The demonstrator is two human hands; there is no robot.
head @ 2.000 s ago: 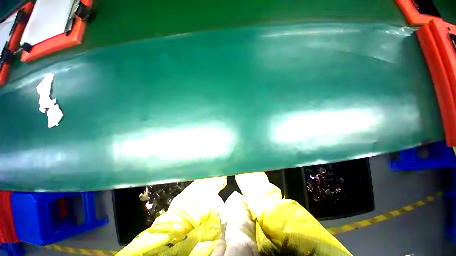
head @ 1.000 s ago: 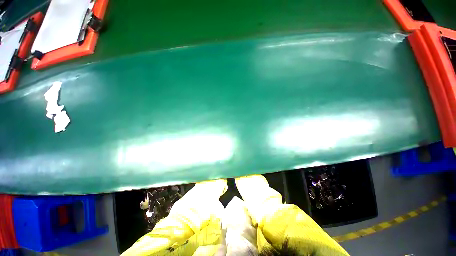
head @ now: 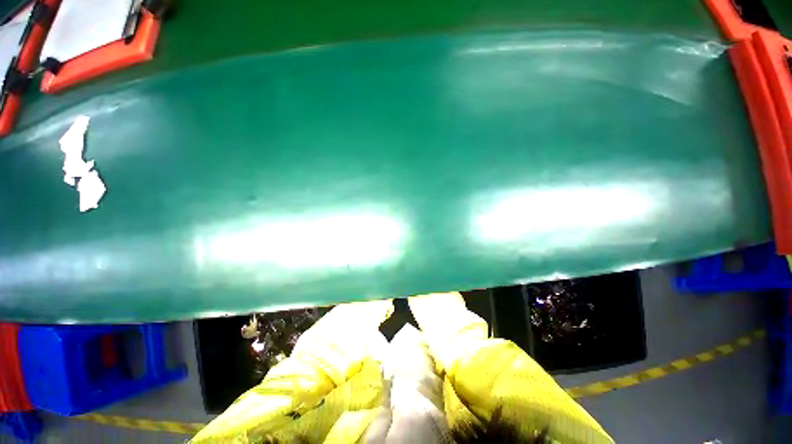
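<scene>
My two yellow sleeves (head: 499,373) reach forward from the bottom of the picture to the bench's near edge. Both hands are out of sight, hidden past the sleeve ends under the edge of the green bench (head: 365,156). What they hold, if anything, cannot be seen. A pale cloth-like item (head: 415,390) lies between the sleeves. A black bin (head: 630,325) with small shiny dark parts (head: 557,314) is right of the sleeves. Another black bin (head: 217,377) with similar parts (head: 276,340) is on the left, partly covered by my left sleeve.
Orange trays (head: 104,68) with clipped white panels (head: 91,28) lie at the far left. More orange trays (head: 768,130) stand at the right edge. A torn white scrap (head: 80,165) lies on the bench at left. Blue stools (head: 65,368) are below, at both sides.
The whole view has shifted slightly: the bench, trays and scrap sit a little higher in the picture than a second ago. The sleeves hold nearly the same pose.
</scene>
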